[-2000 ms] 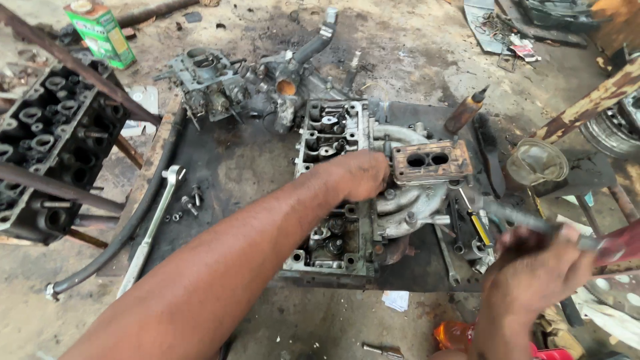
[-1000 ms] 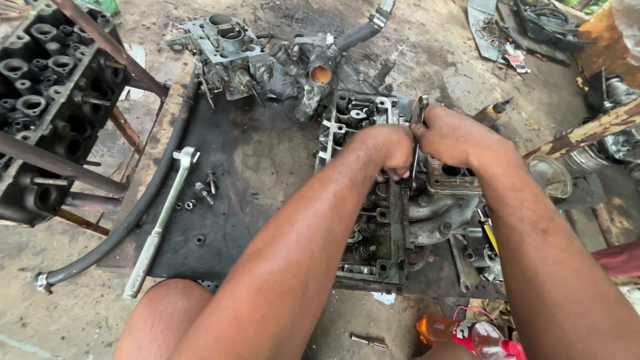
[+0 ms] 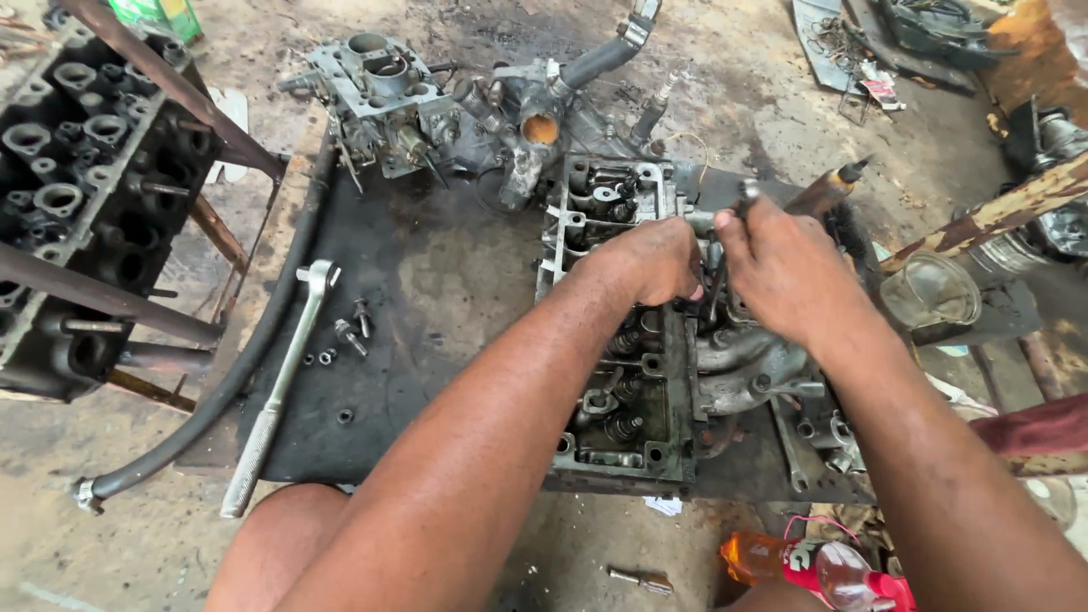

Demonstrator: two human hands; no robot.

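A metal cylinder head (image 3: 625,425) with exposed valve springs lies on the dark bench mat, an intake manifold (image 3: 748,365) along its right side. My left hand (image 3: 650,259) is curled over the seam between them; what its fingers touch is hidden. Just to the right, my right hand (image 3: 778,255) grips a metal wrench (image 3: 718,276), whose shaft points down beside the left fingertips. The wrench's working end cannot be made out. On the mat at left rest a long ratchet handle (image 3: 285,382), bolts (image 3: 353,336) and several nuts (image 3: 325,357).
A carburetor (image 3: 387,93) and a metal housing with a hose (image 3: 603,59) sit at the back. Another cylinder head (image 3: 76,195) stands at far left behind metal bars. A black hose (image 3: 204,421) borders the mat. At right are a clear container (image 3: 931,293), a wrench (image 3: 790,450) and sockets (image 3: 837,438).
My right hand has come from the right side over to the manifold, beside my left hand. Since about a second ago both hands have stayed close together there.
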